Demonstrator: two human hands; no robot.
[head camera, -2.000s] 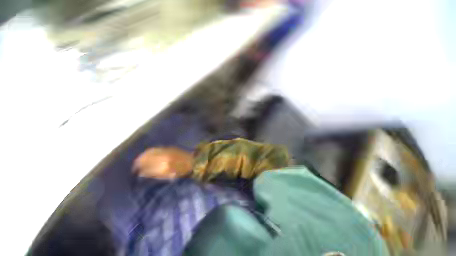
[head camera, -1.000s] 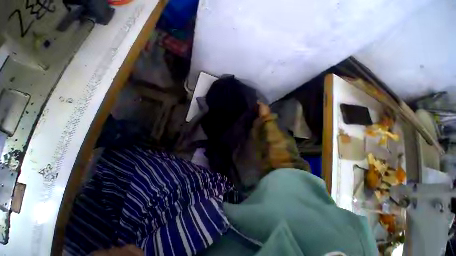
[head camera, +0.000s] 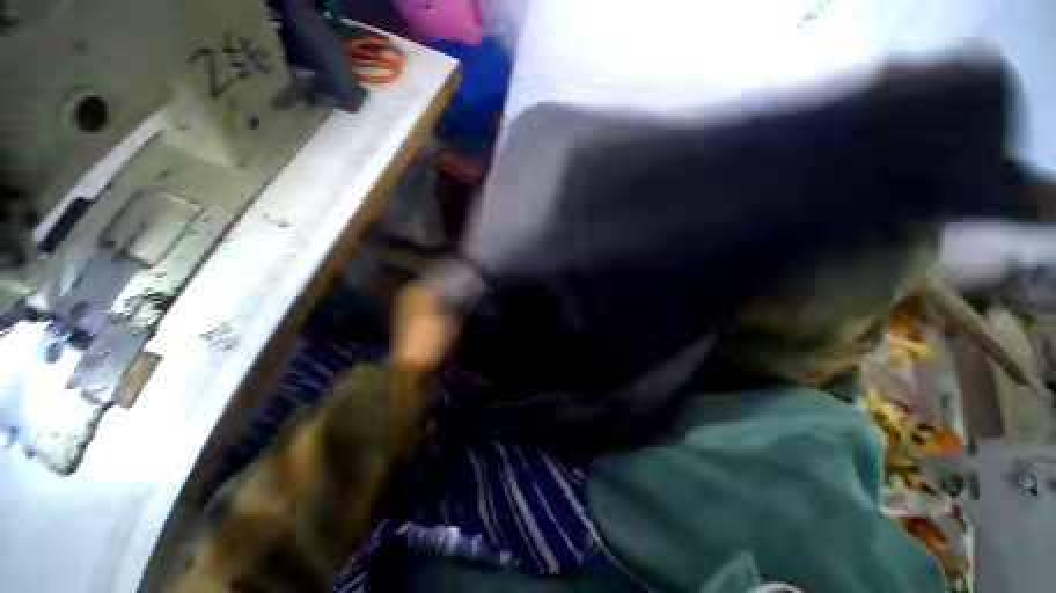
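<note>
A large dark cloth (head camera: 695, 220), black with a greyer left part, is spread in the air from the middle to the upper right, blurred. My left hand (head camera: 424, 324) is at its lower left edge, with the fingers closed on it, in front of the striped apron. My right sleeve (head camera: 811, 324) shows under the right part of the cloth; my right hand is hidden behind the cloth. The sewing machine (head camera: 174, 104) stands at the upper left, away from the cloth.
The white machine table (head camera: 261, 278) has a wooden edge facing me. Orange scissor handles (head camera: 376, 60) lie at its far corner. A pink item (head camera: 444, 17) and blue material (head camera: 473, 93) are beyond. A white surface (head camera: 695, 52) is at the top. Yellow and orange scraps (head camera: 909, 423) lie at right.
The dark cloth, bunched low beside the lap before, is now raised and spread out to the right. My left hand has come up from the bottom edge to the cloth. The view has shifted.
</note>
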